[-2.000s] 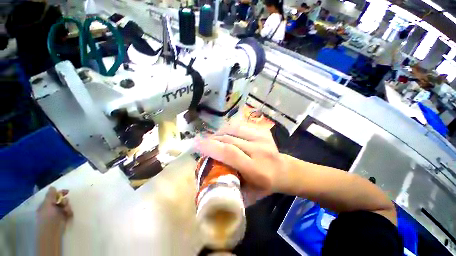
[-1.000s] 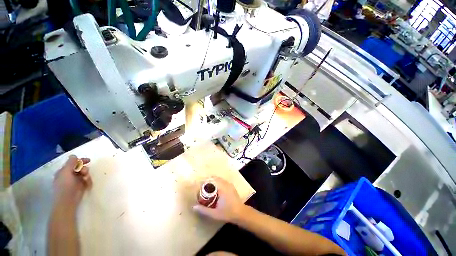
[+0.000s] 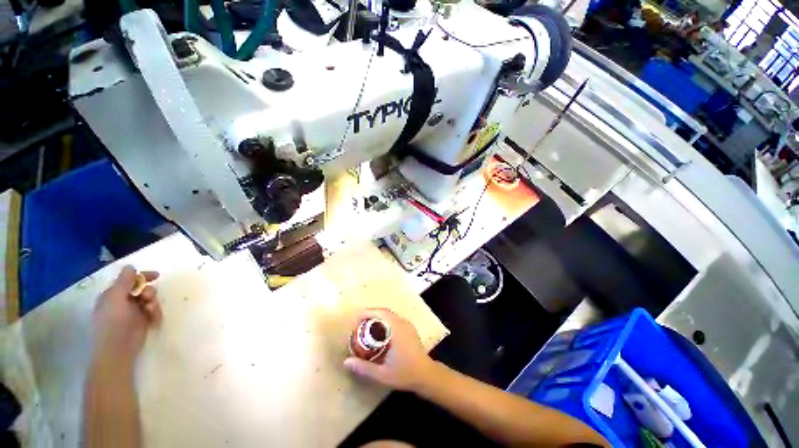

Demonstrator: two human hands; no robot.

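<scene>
My right hand [image 3: 399, 350] is closed round an orange-brown bottle [image 3: 360, 344] with an open mouth, held upright over the right part of the pale wooden table [image 3: 254, 376]. My left hand [image 3: 125, 306] is at the table's left side and holds a small tan piece, perhaps a bottle cap [image 3: 138, 284], between its fingertips. The bottle's lower part is hidden by the hand and the viewing angle.
A white sewing machine [image 3: 307, 114] stands behind the table. A red-handled tool [image 3: 427, 210] lies by its bed. A blue bin [image 3: 631, 350] with a white rod is at the right. A round scrap bin [image 3: 484, 276] sits below. Another blue bin [image 3: 74, 227] is at the left.
The bottle has come down from close to the camera to low over the table, in my right hand. The view has tilted down. My left hand still holds the small piece.
</scene>
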